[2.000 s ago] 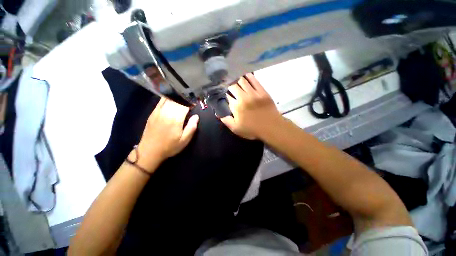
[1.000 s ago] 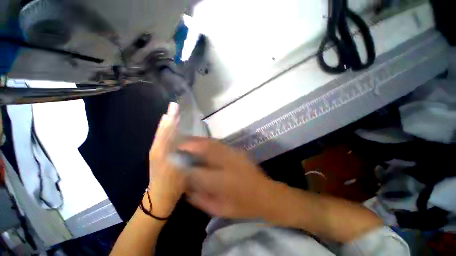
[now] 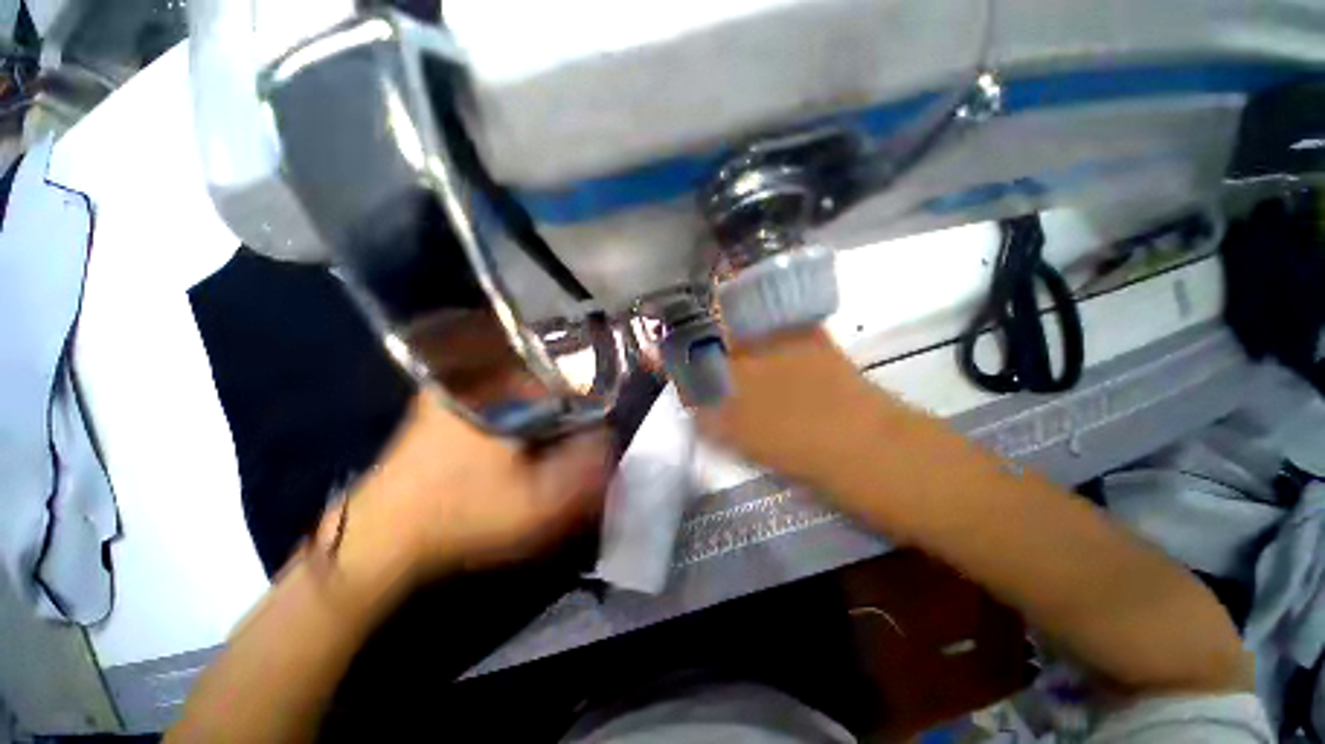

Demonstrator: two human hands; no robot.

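Observation:
The black fabric panel (image 3: 298,400) lies on the white table left of the needle area and runs under my left hand (image 3: 487,480). My left hand is blurred, its fingers partly hidden behind the shiny guard of the sewing machine (image 3: 610,138). A small light grey fabric piece (image 3: 647,502) hangs between my hands, just in front of the presser foot area. My right hand (image 3: 770,393) is right of the foot beside this piece, partly covered by the machine's white knob. What its fingers grip is hidden.
Black-handled scissors (image 3: 1023,327) lie right of the machine foot. A grey ruler strip (image 3: 1075,414) runs along the front edge. Pale cut pieces with dark edges (image 3: 66,422) lie at the left. A loose grey and black pile (image 3: 1221,502) is at the lower right.
My hands were crossed close together in front of the machine and are now apart on either side of the foot. The view has swung back; a light grey piece now shows between them.

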